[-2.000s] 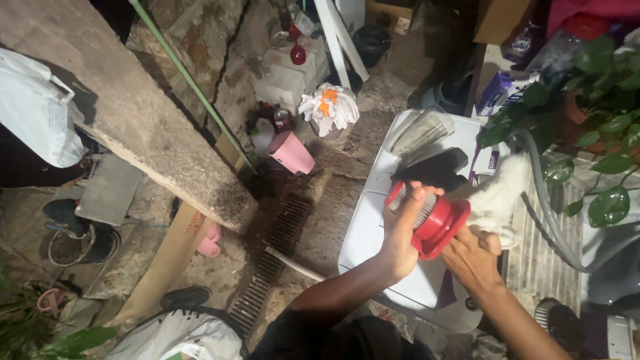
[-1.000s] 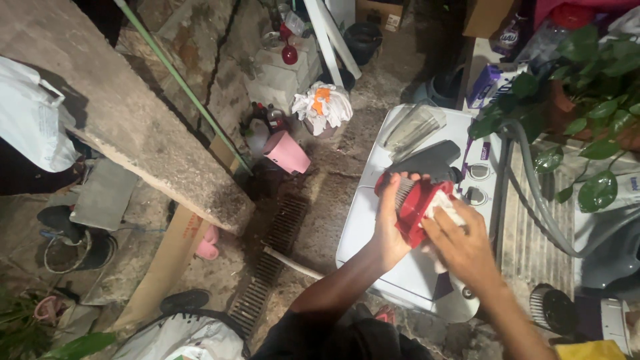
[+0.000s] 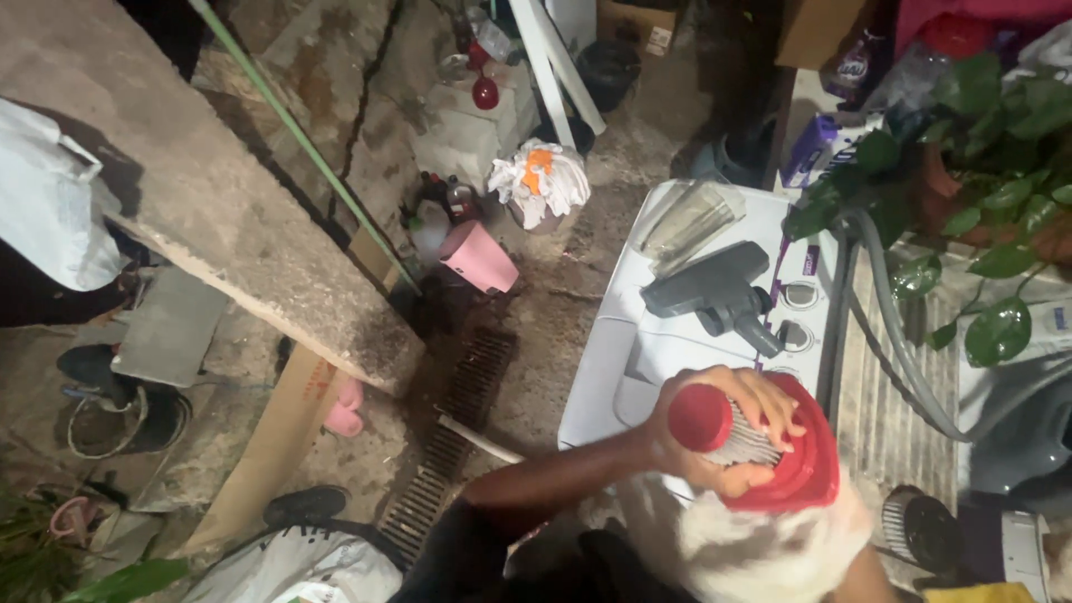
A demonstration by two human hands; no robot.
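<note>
A red plastic part with a pleated filter (image 3: pixel 745 440) is in my left hand (image 3: pixel 729 419), whose fingers wrap around the pleats, with a round red cap at one end. Against the underside of its wide red rim lies a blurred white cloth (image 3: pixel 754 544). My right hand is hidden behind that cloth; only the right forearm (image 3: pixel 867 578) shows at the lower right. Beyond my left hand, a grey vacuum cleaner floor head (image 3: pixel 712 289) and a clear plastic container (image 3: pixel 691 226) lie on top of a white washing machine (image 3: pixel 599 356).
A grey hose (image 3: pixel 892 335) curves over a ribbed board (image 3: pixel 892 444) at the right, near leafy plants (image 3: pixel 997 331) and a second pleated filter (image 3: pixel 909 523). A pink bin (image 3: pixel 479 258) and a floor drain grate (image 3: pixel 452 435) are at the machine's left.
The red part has moved down and right in the view with my left hand. My right hand, visible on the cloth and red part before, is now hidden behind the cloth.
</note>
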